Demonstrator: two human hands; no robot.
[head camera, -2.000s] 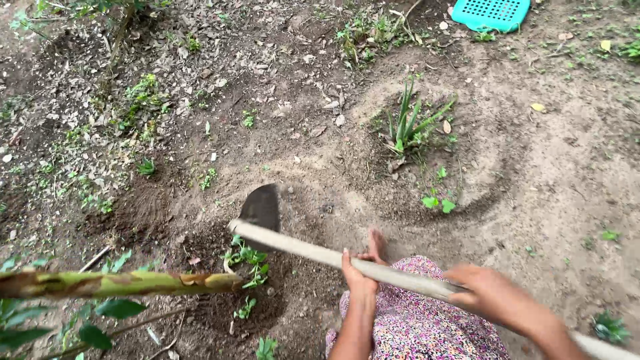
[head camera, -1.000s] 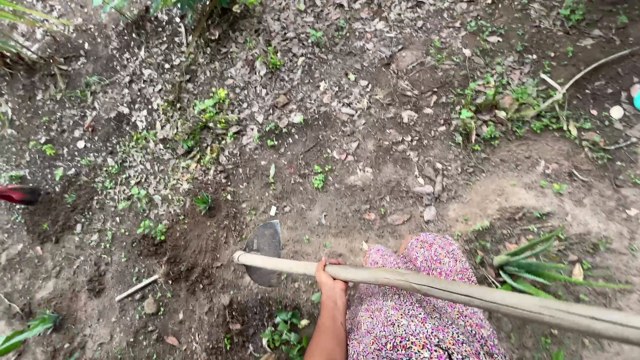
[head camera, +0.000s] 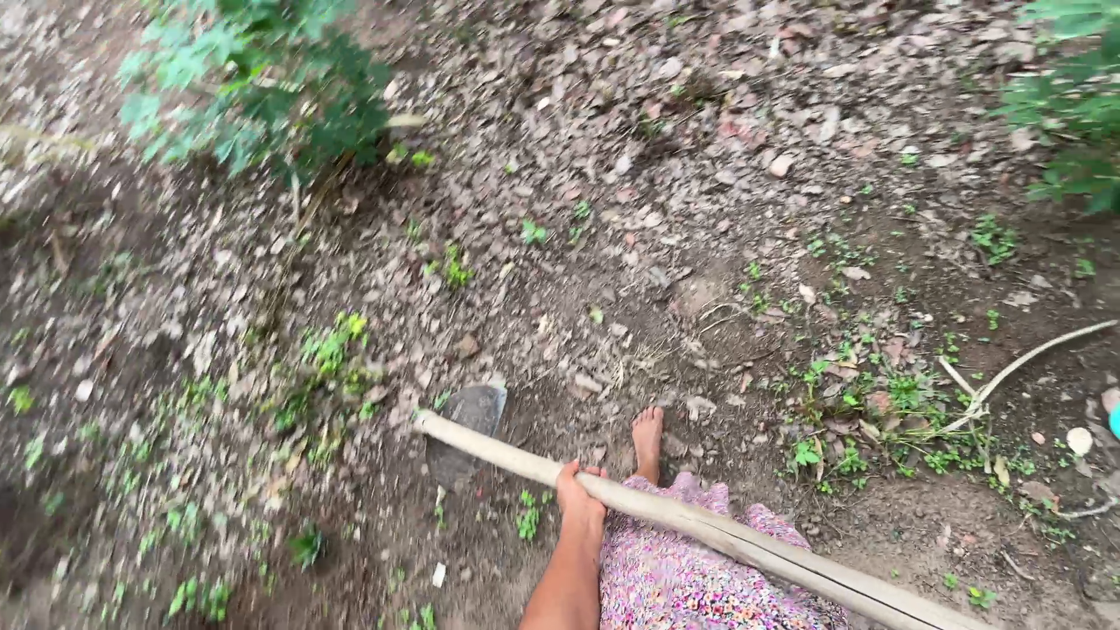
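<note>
My left hand (head camera: 581, 494) is closed around the wooden handle (head camera: 700, 523) of a hoe, a little below its head. The hoe's dark metal blade (head camera: 468, 433) hangs over the soil at the left end of the handle; whether it touches the ground I cannot tell. The handle slants down to the right across my floral skirt (head camera: 700, 582) and leaves the view at the bottom. My right hand is not in view. My bare foot (head camera: 647, 442) stands on the ground just right of the blade.
A leafy green bush (head camera: 262, 96) grows at the upper left, another plant (head camera: 1072, 105) at the upper right. Dry leaves and small weeds (head camera: 332, 350) cover the soil. A curved branch (head camera: 1006, 372) lies at the right beside a weed patch (head camera: 853, 420).
My right hand, on the handle in the oldest frame, has gone out of view. My left hand keeps hold of the handle. The view has moved to other ground, with leafy bushes now showing.
</note>
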